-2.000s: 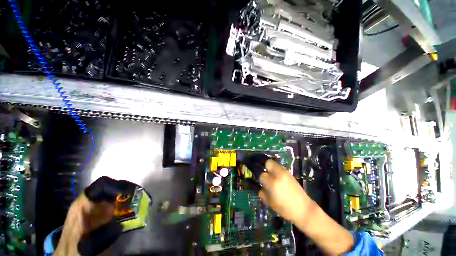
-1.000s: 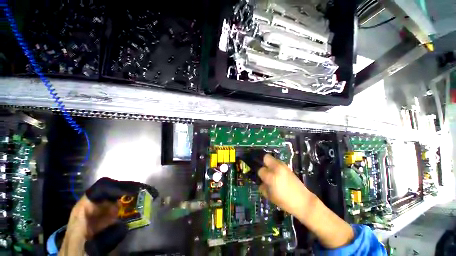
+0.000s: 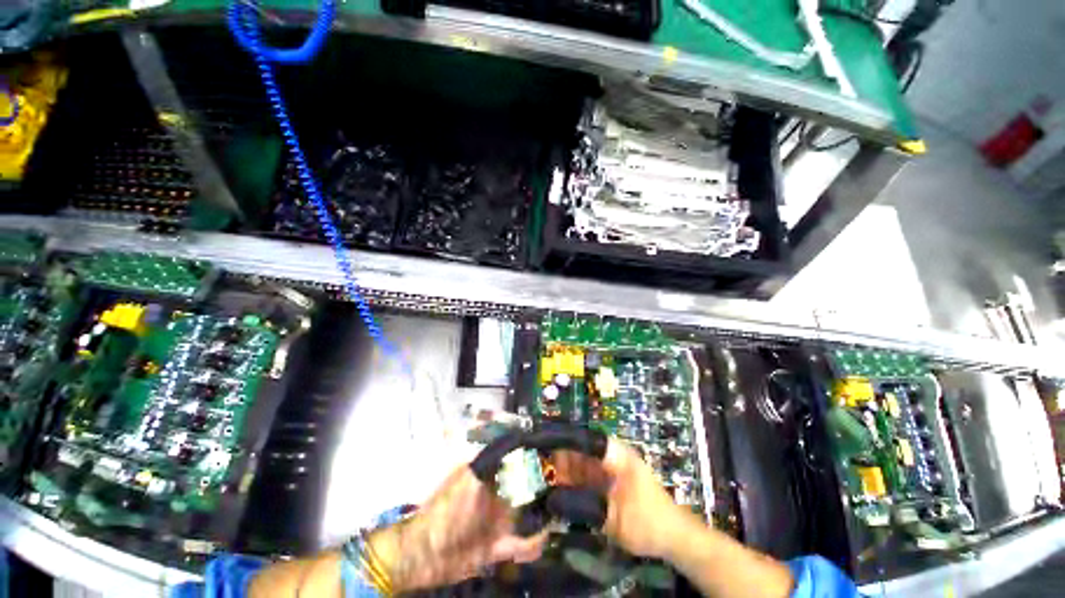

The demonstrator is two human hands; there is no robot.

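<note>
My left hand (image 3: pixel 450 526), with black finger coverings and a light blue wrist band, holds a yellowish block with a copper-coloured winding, perhaps a transformer (image 3: pixel 522 477). My right hand (image 3: pixel 637 502), also with black finger coverings, meets it at the block's right side; its fingertips touch or nearly touch the block, and its grip is partly hidden. Both hands are over the near part of a green circuit board (image 3: pixel 654 391) in a black carrier. Yellow blocks (image 3: pixel 562 362) and round white-topped parts stand on the board's far left.
More boards in carriers lie left (image 3: pixel 193 386) and right (image 3: pixel 893 438). A silver rail (image 3: pixel 631 298) runs behind. Beyond it are bins of small black parts (image 3: pixel 461 210) and silver strips (image 3: pixel 660 175). A blue coiled cord (image 3: pixel 306 175) hangs at left.
The view has tilted up and widened. My left hand has brought the block right, over the board. My right hand has left the board's upper part and come back to meet it.
</note>
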